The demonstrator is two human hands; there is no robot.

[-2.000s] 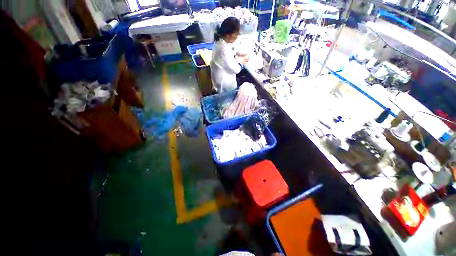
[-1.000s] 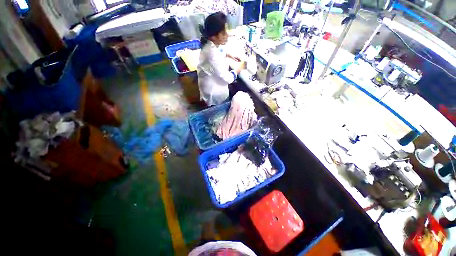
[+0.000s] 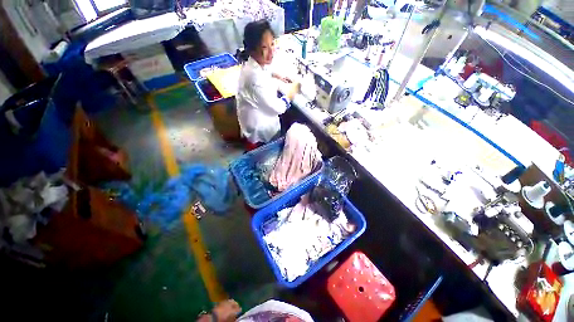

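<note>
My left hand [image 3: 221,310] shows small and blurred at the bottom edge, cut off by it. It is just left of a rounded white bundle [image 3: 277,312] with a pinkish middle, also cut off; whether the hand grips it cannot be told. My right hand is not in view. A blue crate [image 3: 274,266] of white fabric pieces [image 3: 302,242] stands ahead, with a black plastic bag [image 3: 328,192] at its far right corner. Behind it, another blue crate [image 3: 247,192] holds a pale pink striped bundle [image 3: 296,157].
A red stool [image 3: 361,288] stands at the near right. The long bench [image 3: 403,170] with sewing machines [image 3: 497,229] runs along the right. A person in white [image 3: 258,100] is beside it. Blue plastic [image 3: 182,192] lies on the floor; an orange-brown box [image 3: 94,223] stands left.
The view has moved forward and turned, so crates and stool sit lower and further right. The white bundle has come in at the bottom, then my left hand beside it. The person's face has turned towards me.
</note>
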